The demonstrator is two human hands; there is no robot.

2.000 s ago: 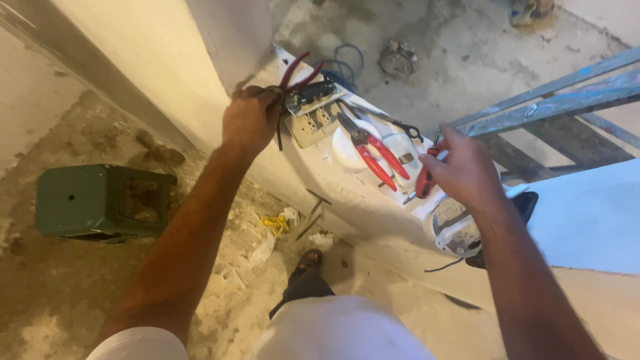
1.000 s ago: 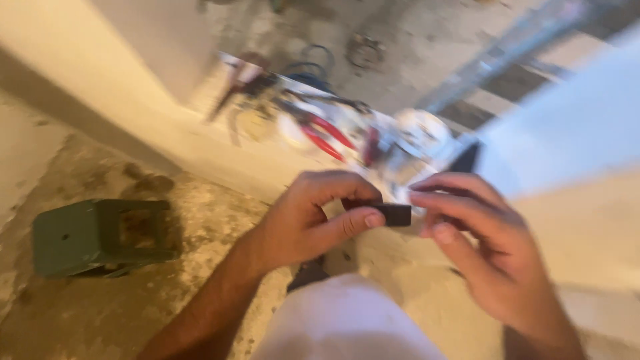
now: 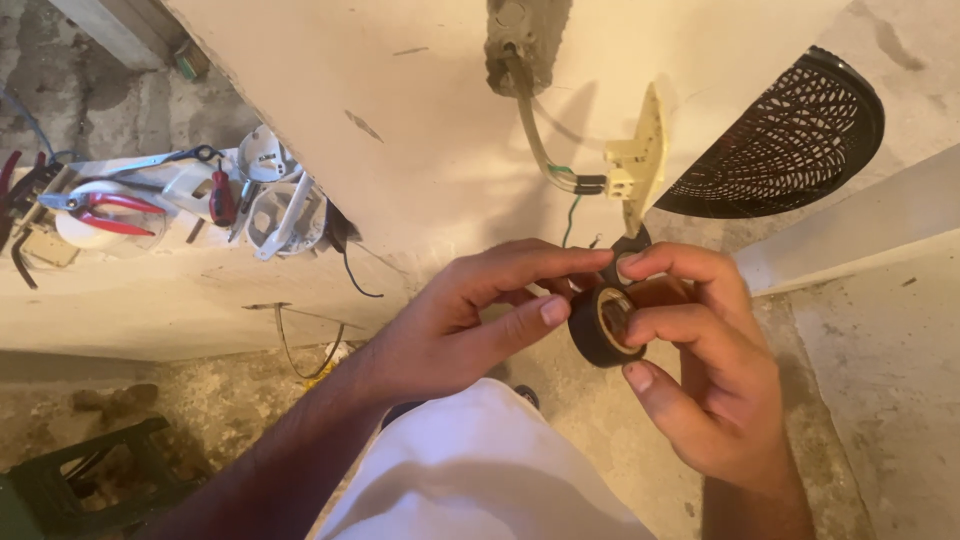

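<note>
A roll of black electrical tape (image 3: 585,330) is held between my two hands in the lower middle. My right hand (image 3: 705,352) has its fingers at the roll's cardboard core and rim. My left hand (image 3: 487,315) touches the roll's left side with thumb and fingers. Just above them a cream socket plate (image 3: 652,157) hangs away from the wall on its wires. Black tape wraps the sheathed cable (image 3: 532,135) at the socket's terminals, and a green wire (image 3: 571,217) dangles below. That cable comes out of a wall box recess (image 3: 529,45). A small dark round piece (image 3: 628,255) shows behind my fingertips.
At left, a ledge (image 3: 187,255) holds red-handled pruning shears (image 3: 112,214), a red screwdriver (image 3: 221,196), a wrench (image 3: 196,154), white round electrical boxes (image 3: 289,217) and more pliers. A black perforated plastic seat or basket (image 3: 787,142) is at right. A green stool (image 3: 90,480) stands lower left.
The view has swung right to the wall socket. Two seconds ago my hands were over the tools on the ledge; now both are together on the tape roll.
</note>
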